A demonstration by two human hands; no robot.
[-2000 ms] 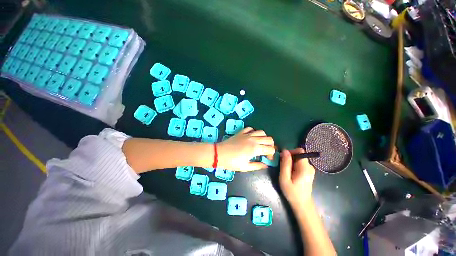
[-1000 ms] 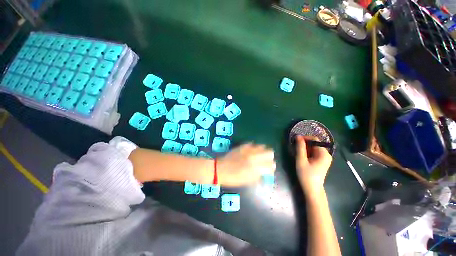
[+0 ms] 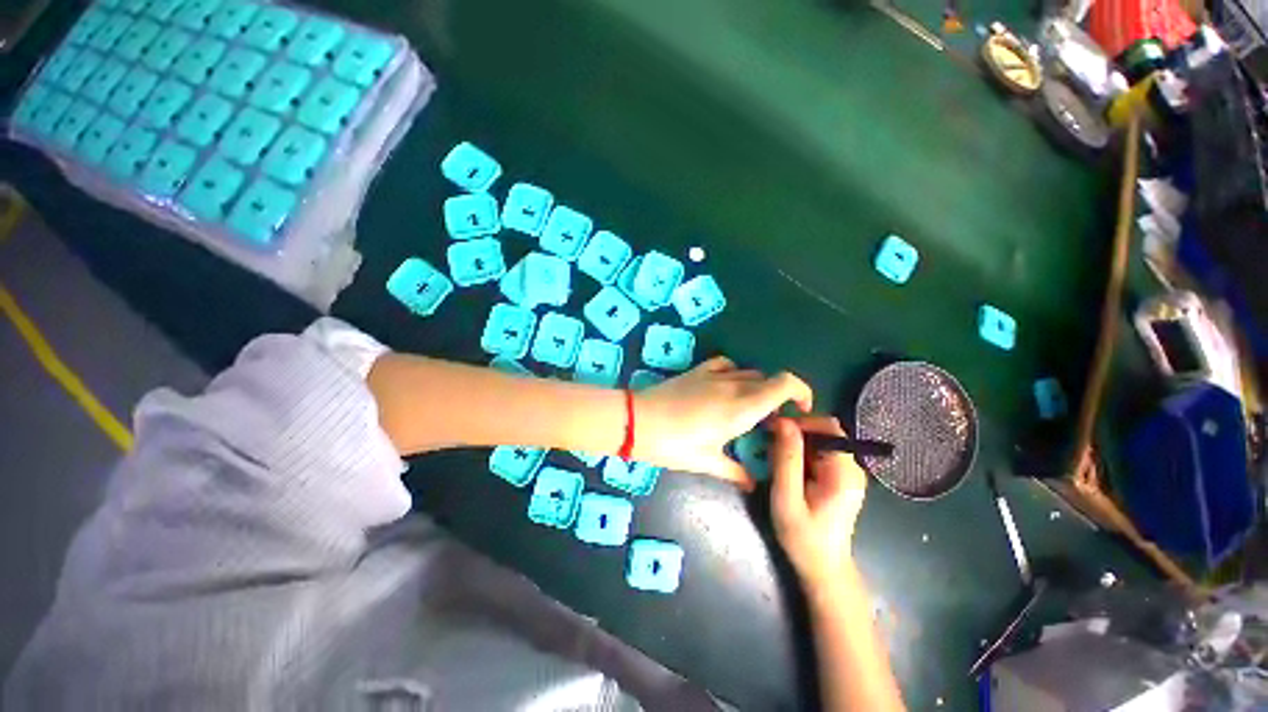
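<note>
My left hand (image 3: 712, 420), with a red string at the wrist, holds a turquoise housing (image 3: 752, 454) at its fingertips, partly covered by the fingers. My right hand (image 3: 821, 487) holds a dark pen-like tool (image 3: 851, 445) between thumb and fingers, close beside the held housing. One end of the tool reaches over the left rim of the round dish (image 3: 918, 430), which holds speckled grey grains. The other end is hidden at the fingers. Many loose turquoise housings (image 3: 559, 338) lie around my left forearm, some beneath it.
A clear tray of turquoise housings (image 3: 209, 118) is at upper left. Three separate housings (image 3: 897, 259) lie beyond the dish. A slim silver tool (image 3: 1011, 529) lies right of the dish. A blue bin (image 3: 1193, 466) and a brown edge (image 3: 1112, 278) stand at right, round tins (image 3: 1011, 63) at upper right.
My right hand has moved from over the dish back to my left hand, bringing the tool beside the housing. A second ago another housing had appeared beyond the dish. The view has shifted.
</note>
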